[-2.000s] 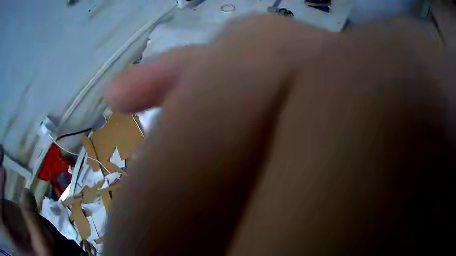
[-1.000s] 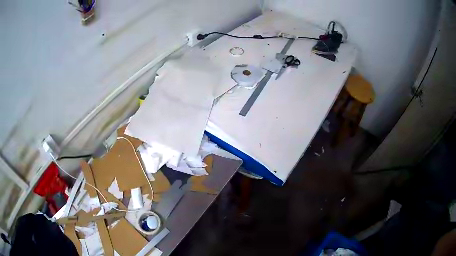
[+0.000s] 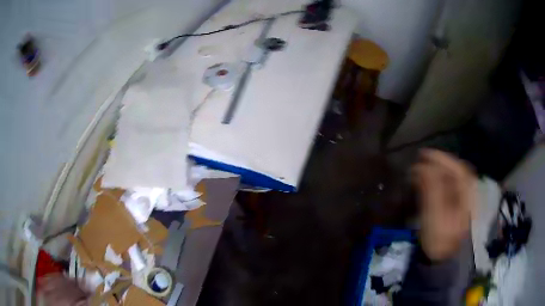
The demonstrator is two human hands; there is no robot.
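Observation:
My right hand (image 3: pixel 445 203) is raised at the right, blurred, beside a blue crate; nothing shows clearly in it. My left hand (image 3: pixel 63 290) is blurred and cut off at the lower left, by a red object (image 3: pixel 49 266); its fingers cannot be made out. Brown cardboard scraps (image 3: pixel 107 224) and white paper pieces (image 3: pixel 140 205) lie on the grey near table. A tape roll (image 3: pixel 159 281) lies among them. A large white paper sheet (image 3: pixel 152 128) covers the part where the two tables meet.
The white table (image 3: pixel 275 113) bears a steel ruler (image 3: pixel 238 95), a white reel (image 3: pixel 220 76), dark-handled scissors (image 3: pixel 273 43) and a black cable. A wooden stool (image 3: pixel 367 55) stands behind it. A blue crate (image 3: pixel 366 269) with white scraps stands on the dark floor; cluttered items (image 3: pixel 508 227) lie right.
The view has shifted right, so the tables sit further left. My right hand, covering much of the view two seconds ago, is now smaller at the right. My left hand shows at the lower left.

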